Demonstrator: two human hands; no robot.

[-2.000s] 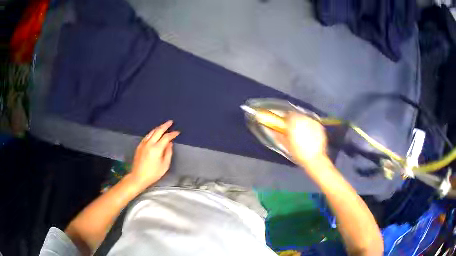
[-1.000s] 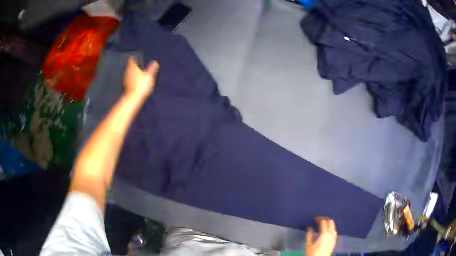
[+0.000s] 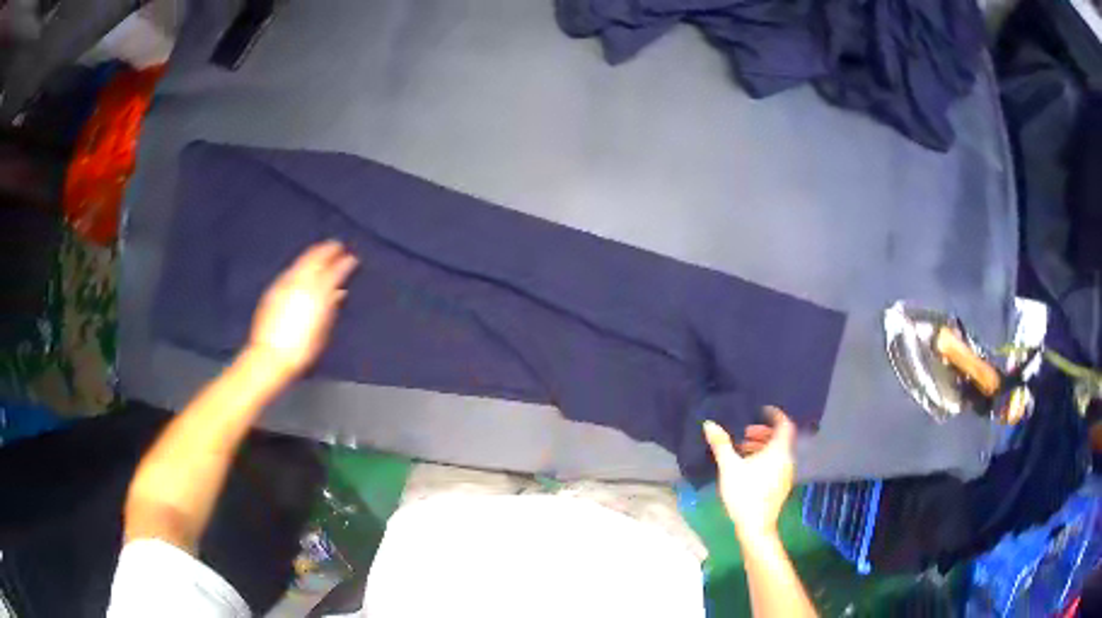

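Dark navy trousers (image 3: 423,254) lie lengthwise on the grey pressing table (image 3: 483,109), one leg on the other. The upper leg is wrinkled and its near end bunches over the table's front edge. My left hand (image 3: 302,308) rests on the cloth at the left part, fingers slightly apart. My right hand (image 3: 755,465) is at the bunched leg end, thumb and fingers around the cloth's edge; whether they pinch it is hard to tell. The steam iron (image 3: 955,362) with its orange-brown handle stands at the table's right end.
A crumpled navy garment heap (image 3: 822,60) lies at the far right edge of the table. A black smartphone (image 3: 243,33) lies at the far left. An orange-red bag (image 3: 111,151) is beyond the left edge. A blue crate (image 3: 842,522) is below the right front edge.
The iron was in my right hand at first and now stands parked at right. The trousers' upper leg has been brought over towards the right. My left hand has come down from the far left.
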